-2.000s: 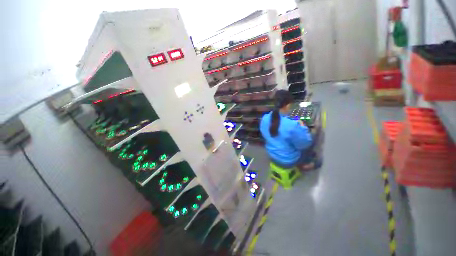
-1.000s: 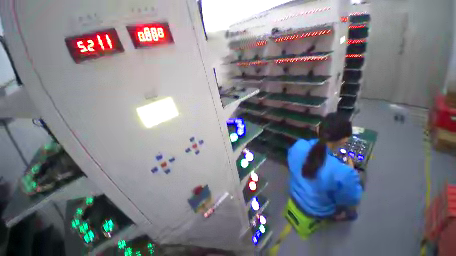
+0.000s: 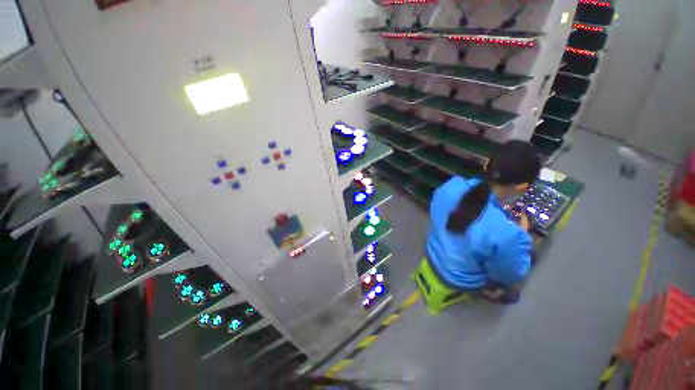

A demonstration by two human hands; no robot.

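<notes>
Neither of my hands is in view. The white end face of a rack [image 3: 251, 145] stands nearest in front of me, with a pale yellow screen [image 3: 216, 93], small blue and red buttons and a red knob [image 3: 283, 221]. On its left side, green-matted shelves hold round display units [image 3: 129, 260] glowing green. On its right side, narrow shelf ends show more round units [image 3: 355, 142] glowing blue, white, green and reddish. Black power leads [image 3: 343, 77] lie on the shelf above them.
A person in a blue top [image 3: 476, 236] sits on a green stool [image 3: 437, 288] beside a green-topped trolley [image 3: 573, 190] bearing lit units. Another rack [image 3: 472, 114] stands behind. Red crates [image 3: 661, 327] are at the lower right. Black-yellow tape [image 3: 373, 339] marks the grey floor.
The view has moved closer to the rack's end face and tilted down. The red digital readouts have nearly left the top edge. The seated person remains on the stool.
</notes>
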